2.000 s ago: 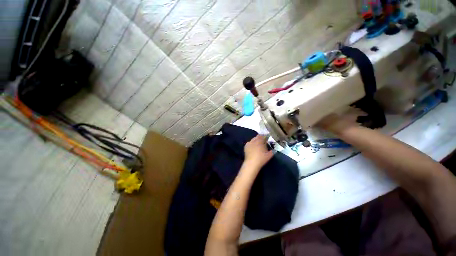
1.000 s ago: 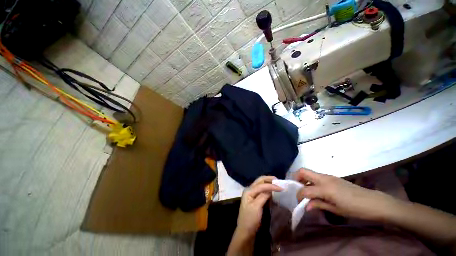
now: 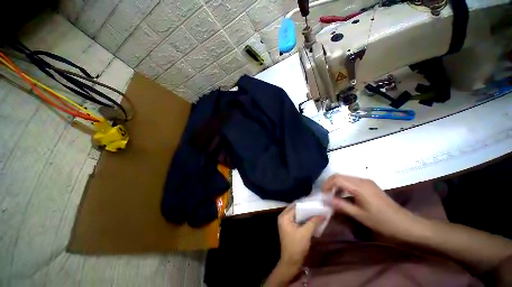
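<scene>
A small white piece (image 3: 312, 210), blurred, is held between my two hands at the table's front edge, over my lap. My left hand (image 3: 296, 235) grips its left side with thumb and fingers. My right hand (image 3: 359, 202) has its fingers on its right side, slightly blurred. The navy garment (image 3: 269, 140) lies heaped on the table left of the machine head, just beyond my hands. The sewing machine (image 3: 387, 42) stands behind, its presser foot (image 3: 332, 112) lit by the lamp. Neither hand touches the garment's main heap visibly.
Blue thread snips (image 3: 387, 114) lie on the bed right of the foot. Dark scraps (image 3: 429, 92) lie under the machine arm. Brown cardboard (image 3: 129, 185) is at the left, with a yellow plug (image 3: 111, 137) and cables beyond. A brick-pattern wall (image 3: 185, 42) rises behind.
My hands left the garment and machine area and came to the front edge, where they hold the white piece. Since the last earlier frame, the piece has changed shape between my fingers. The view has shifted.
</scene>
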